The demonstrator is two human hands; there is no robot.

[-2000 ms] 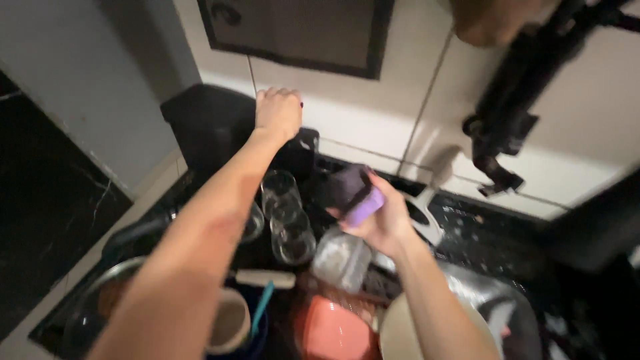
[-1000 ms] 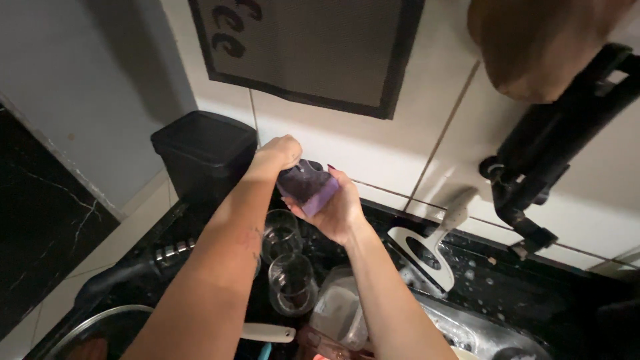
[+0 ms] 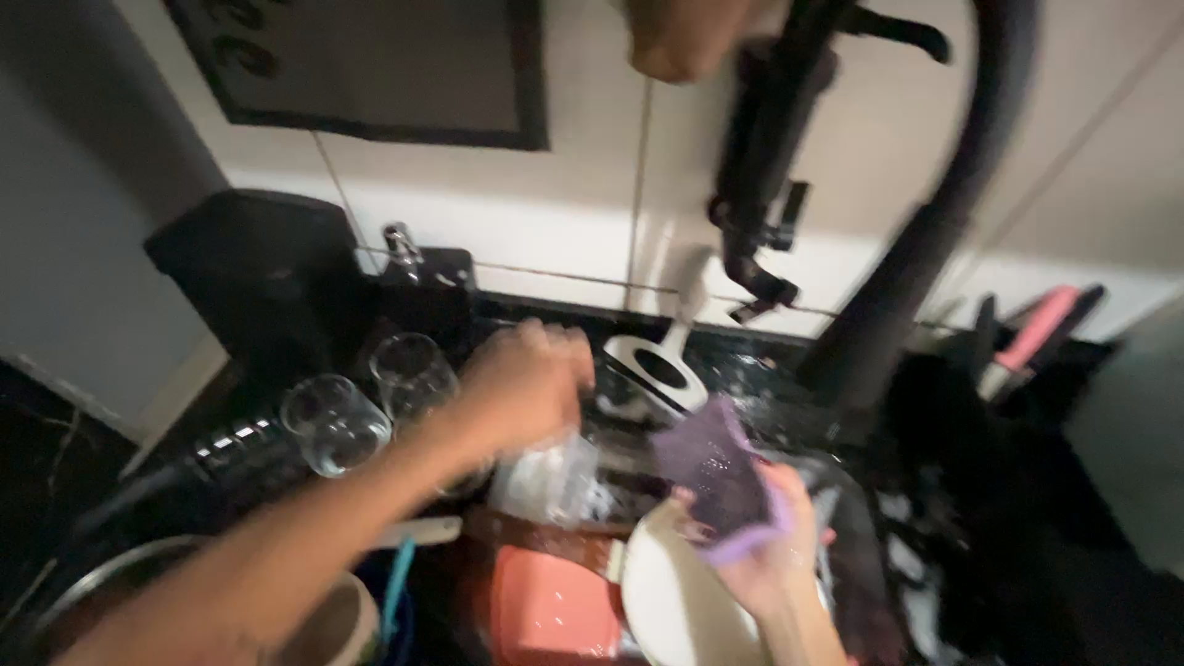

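My right hand (image 3: 772, 536) grips a purple sponge (image 3: 717, 472) with a darker face, above a cream round dish (image 3: 684, 592) in the sink area. My left hand (image 3: 536, 379) is blurred, its fingers curled, over a clear plastic container (image 3: 550, 476); whether it holds anything cannot be told. Drinking glasses (image 3: 335, 425) stand on the dark counter to the left of that hand. A black dispenser with a metal pump (image 3: 402, 250) stands behind them by the wall. A coral-coloured container (image 3: 555, 606) lies below, beside the cream dish.
A black faucet (image 3: 754, 185) hangs over the back of the sink. A white-handled squeegee or brush (image 3: 657, 365) leans on the tiles. Knives with a pink handle (image 3: 1036, 333) stand at right, a black bin (image 3: 268, 268) at left. A pan handle (image 3: 421, 530) and cup (image 3: 342, 620) sit in front.
My left hand has left the dispenser and the sponge and moved toward the sink. My right hand has carried the purple sponge to the right, over the cream dish. The view has shifted right.
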